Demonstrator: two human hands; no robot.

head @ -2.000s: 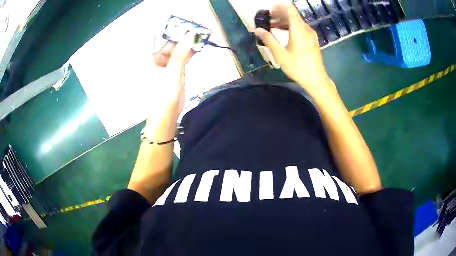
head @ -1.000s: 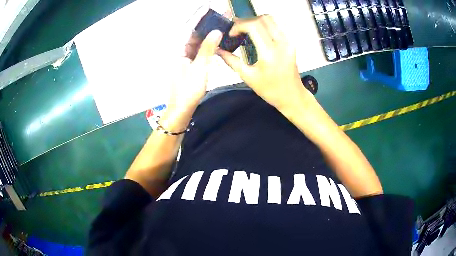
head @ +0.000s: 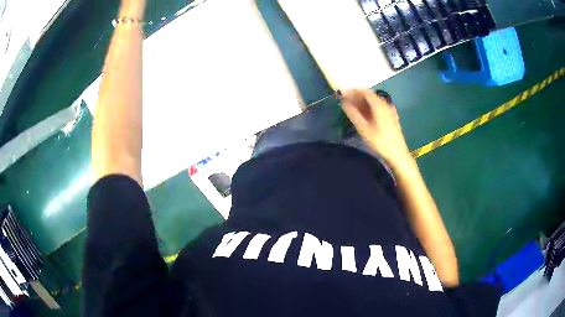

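Note:
My left arm stretches to the top left edge over the white sheet. The picture's edge cuts it off near the bracelet, so my left hand is out of view. My right hand is blurred, with bent fingers, at the front edge of the second white sheet. I cannot tell if it holds anything. Black cased units lie in packed rows on the right part of that sheet. The black housing seen earlier in my hands does not show.
A dark green strip separates the two sheets. A blue plastic stool stands on the green floor at the right, near yellow-black tape. A white framed object is below the left sheet. A small round dark thing is behind my right hand.
My hands have parted from the black housing they held together. My left arm has reached forward and left, its hand leaving the picture. My right hand has moved right and back towards me.

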